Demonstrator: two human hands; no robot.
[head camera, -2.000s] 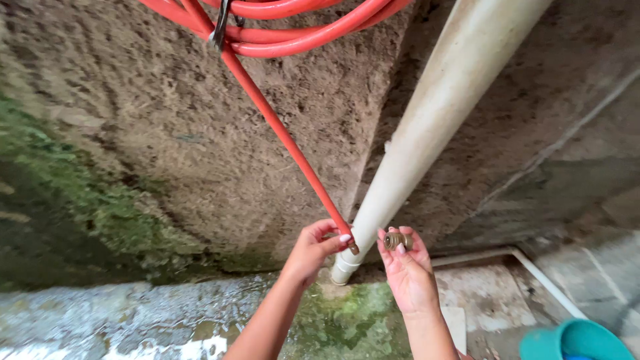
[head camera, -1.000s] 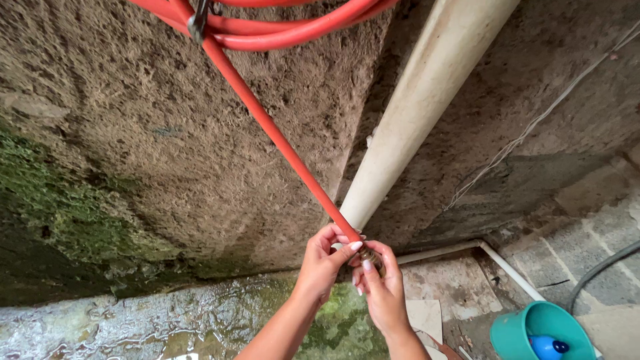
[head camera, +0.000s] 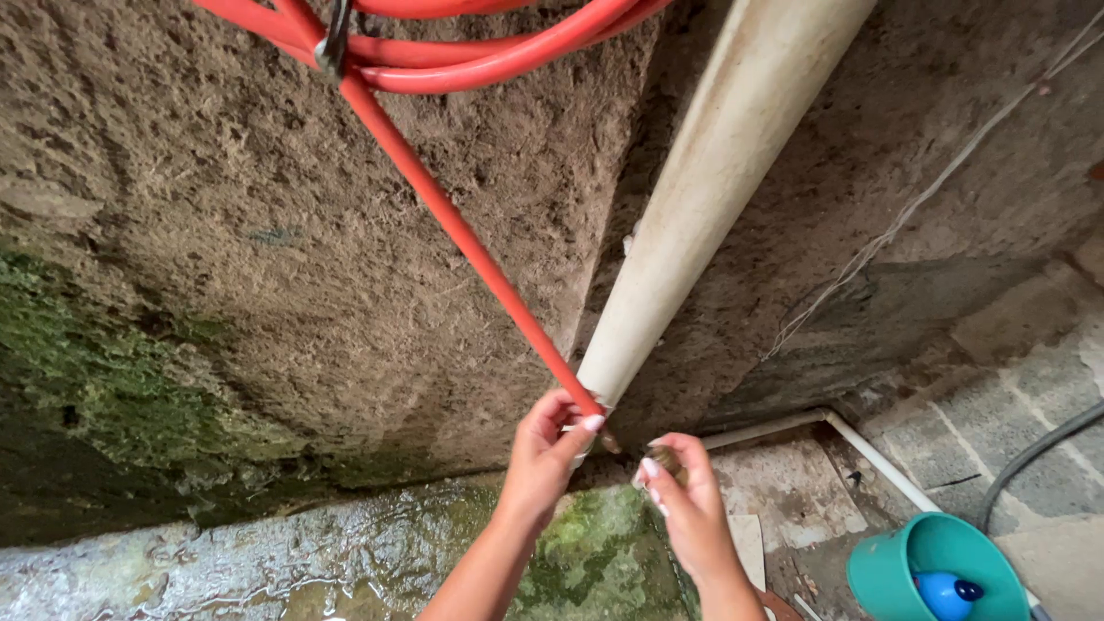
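My left hand (head camera: 552, 444) pinches the red hose (head camera: 474, 254) near its lower end, where a small metal-looking tip (head camera: 611, 442) sticks out. Just to the right, my right hand (head camera: 686, 492) holds a brass-coloured threaded fitting (head camera: 670, 464) between thumb and fingers, partly hidden by them. A small gap separates the fitting from the hose tip. From the hands the hose runs up to a coil of the same red hose (head camera: 483, 69), gathered at a dark metal hook or tie (head camera: 332, 47).
A thick white pipe (head camera: 690, 190) slants down behind the hands beside a rough wall. A thin pipe (head camera: 880, 461) bends along the floor. Bottom right stands a teal bucket (head camera: 880, 573) with a blue object (head camera: 944, 595) inside, near a dark hose (head camera: 1026, 457). The mossy ledge (head camera: 388, 539) is wet.
One second ago both hands were together at the hose end with the fitting against it; now the right hand and fitting are apart from it, to the right. Two seconds ago they were also apart.
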